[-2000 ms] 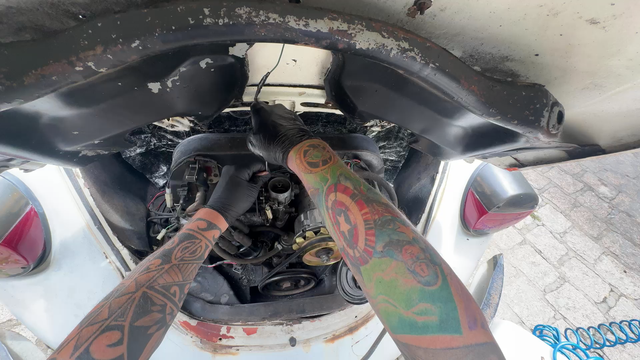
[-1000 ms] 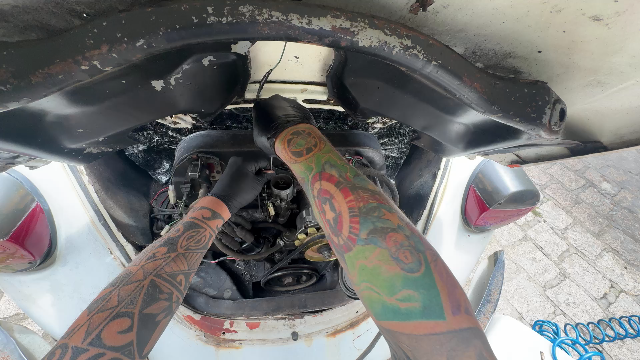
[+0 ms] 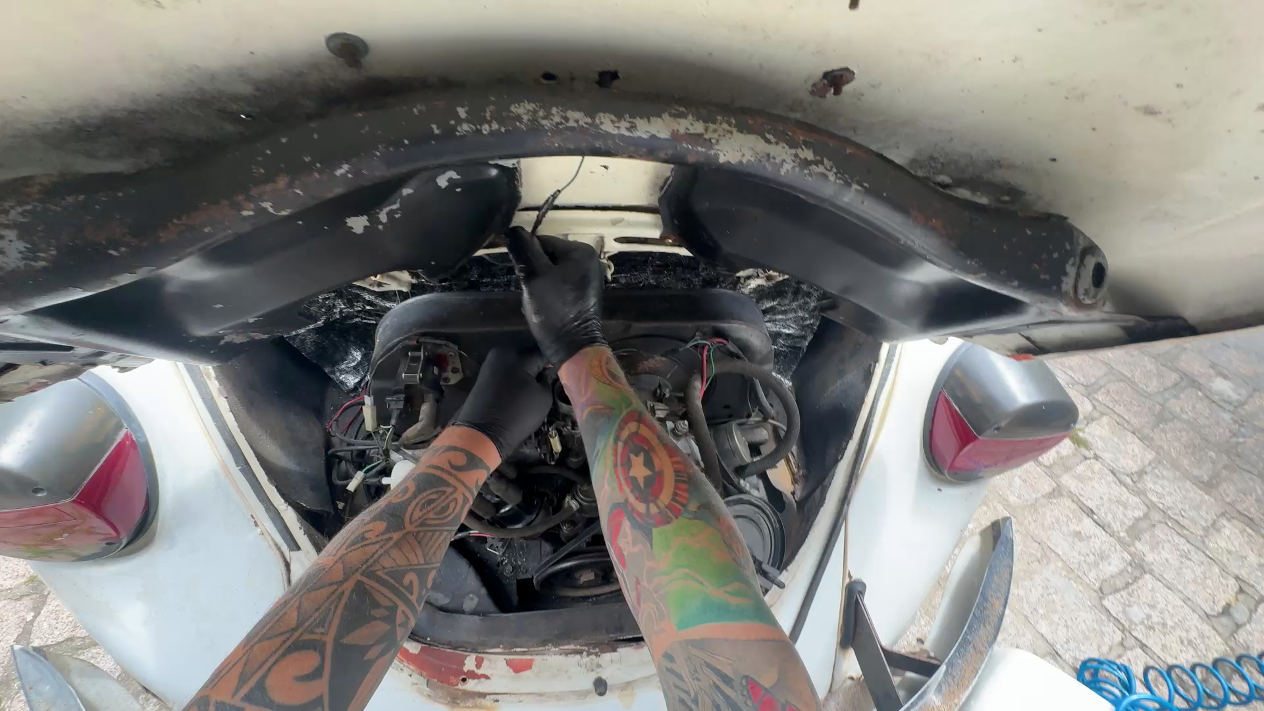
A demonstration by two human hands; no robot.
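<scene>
Both my hands wear black gloves and reach into the rear engine bay of a white car. My right hand (image 3: 565, 296) is raised above the black fan shroud (image 3: 671, 311), its fingers at the lower end of a thin dark wire (image 3: 561, 190) that hangs from the lid; the grip itself is hard to make out. Lower and to the left, my left hand (image 3: 504, 400) is down among the engine parts, its fingertips hidden. Beside it are an ignition-side bracket with wiring (image 3: 425, 365) and white wire connectors (image 3: 369, 413). A belt pulley (image 3: 583, 578) shows below.
The raised engine lid (image 3: 632, 123) with chipped black paint spans overhead. Tail lights (image 3: 997, 415) flank the bay. A rusty bumper part (image 3: 978, 622) juts out at lower right, near a coiled blue air hose (image 3: 1185, 681) over stone paving (image 3: 1136, 513).
My left hand stays low among the engine parts and my right hand stays up by the wire. The view has shifted somewhat, showing more of the lid.
</scene>
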